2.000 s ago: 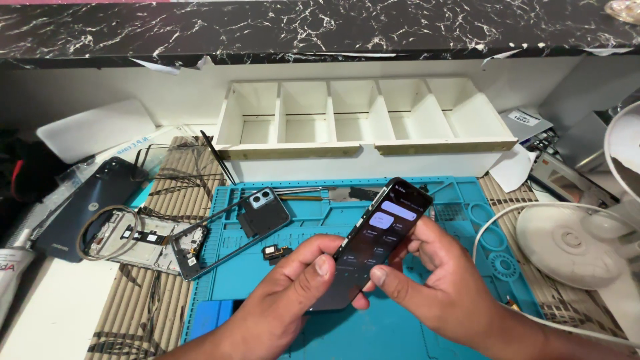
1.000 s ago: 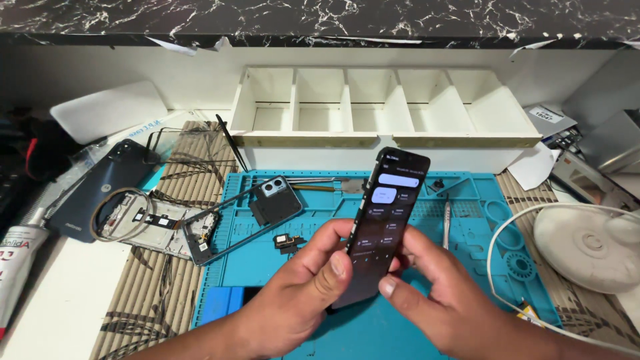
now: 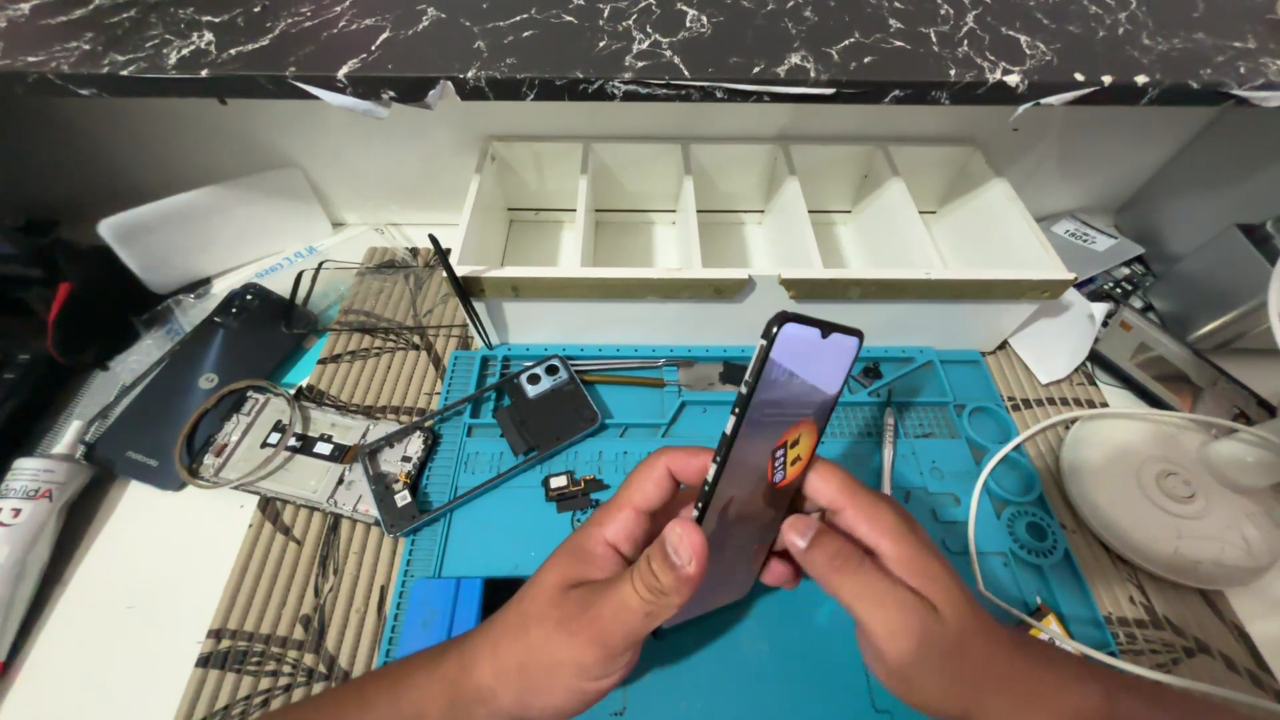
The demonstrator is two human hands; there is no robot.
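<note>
A smartphone (image 3: 770, 450) with its screen lit stands tilted above the blue silicone repair mat (image 3: 520, 520). My left hand (image 3: 620, 560) grips its left edge, thumb at the front. At the lower right edge my right hand (image 3: 860, 560) has its fingers against the phone, partly behind it; whether it bears any weight cannot be told. A phone mid-frame with a camera cover (image 3: 545, 400) lies on the mat, left of the phone. Between that frame and my left hand is a small loudspeaker module (image 3: 570, 488). A screwdriver-like tool (image 3: 888, 450) lies right of the phone.
A white compartment tray (image 3: 760, 272) stands behind the mat. At left lie a Motorola phone back (image 3: 190, 400), a metal phone chassis (image 3: 310, 450), a tape ring (image 3: 183, 440) and a tube (image 3: 40, 540). A white cable (image 3: 975, 520) curves beside a round white base (image 3: 1170, 500) at right.
The phone's screen has gone from a dark page with tiles to a light purple one with an orange round graphic. Both hands remain at the phone.
</note>
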